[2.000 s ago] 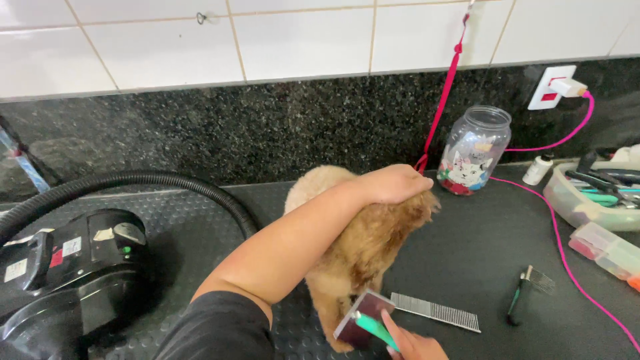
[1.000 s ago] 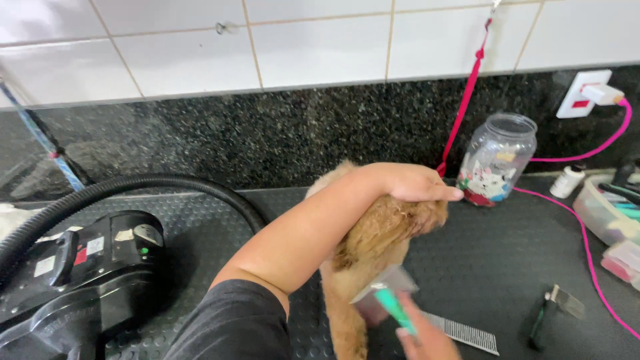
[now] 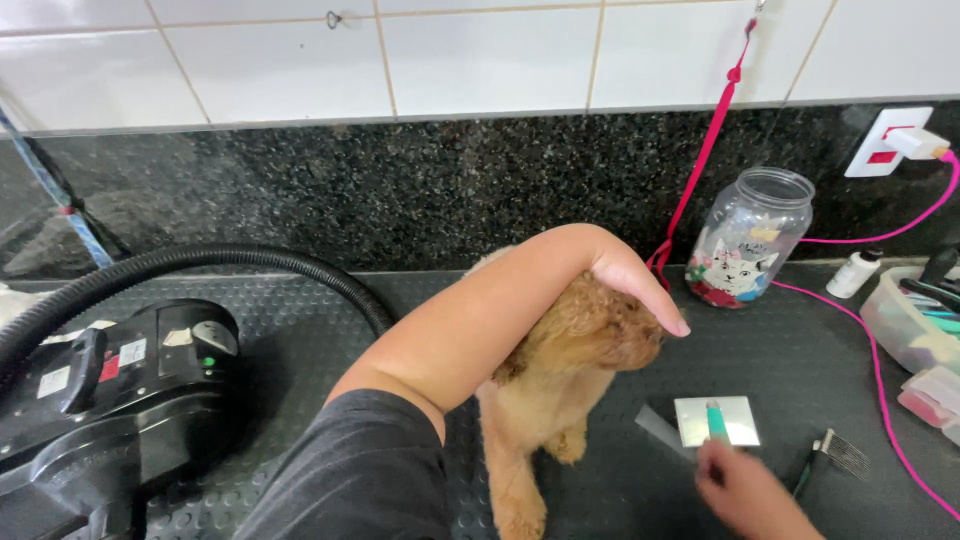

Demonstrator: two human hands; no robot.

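A small curly-haired brown dog (image 3: 562, 390) stands on the black rubber mat. My left arm reaches across it, and my left hand (image 3: 626, 274) bends over the far side of its head, resting against the fur; the far fingers are hidden. My right hand (image 3: 739, 480), blurred, holds the green handle of a slicker brush (image 3: 739, 421) to the right of the dog, apart from its fur. A metal comb (image 3: 664, 431) lies on the mat, partly behind the brush. A dematting rake (image 3: 846, 454) lies right of my right hand.
A black pet dryer (image 3: 127, 405) with a ribbed hose (image 3: 262, 255) stands at left. A red strap (image 3: 709, 161) hangs behind the dog. At right are a clear jar (image 3: 750, 240), a white bottle (image 3: 853, 275), a tool bin (image 3: 896, 322), a pink-lidded box (image 3: 930, 397) and a pink cable (image 3: 874, 352).
My right hand has moved the brush from the dog's chest and front leg out to the right, over the comb. My left hand remains at the dog's head, which now shows more of its face.
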